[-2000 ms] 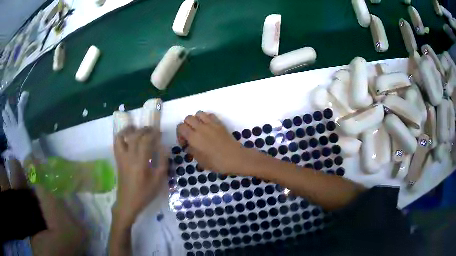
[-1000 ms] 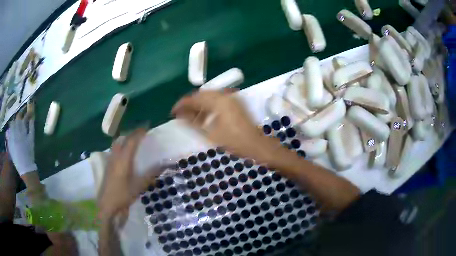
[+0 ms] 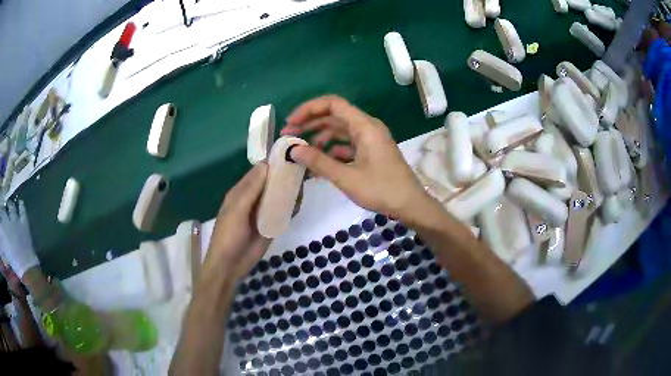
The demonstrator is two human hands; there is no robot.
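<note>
A cream-white plastic housing (image 3: 278, 200) with a beige flat face is held nearly upright above the table edge. My left hand (image 3: 241, 224) grips its lower left side. My right hand (image 3: 360, 158) is at its upper end, the thumb on a round black sticker (image 3: 292, 152) at that end; the other fingers are spread behind. The sticker sheet (image 3: 346, 294) with rows of black dots lies below my hands, partly covered by my right forearm. Two more housings lie at the table edge left of my left hand, one of them (image 3: 189, 255) with a spot at its end.
A housing pile (image 3: 526, 172) is at the right. More housings lie on the green conveyor belt (image 3: 221, 92), with a yellow scrap (image 3: 532, 48). A red-and-black-handled tool (image 3: 125, 42) is on the far bench. A person's gloved hand (image 3: 18, 235) and lime-green item (image 3: 81, 327) are at left; a blue sleeve (image 3: 657, 88) is at right.
My hands have come together around a housing, which is now held up with a black sticker at its end. The view has shifted, so the belt pieces appear moved left and down.
</note>
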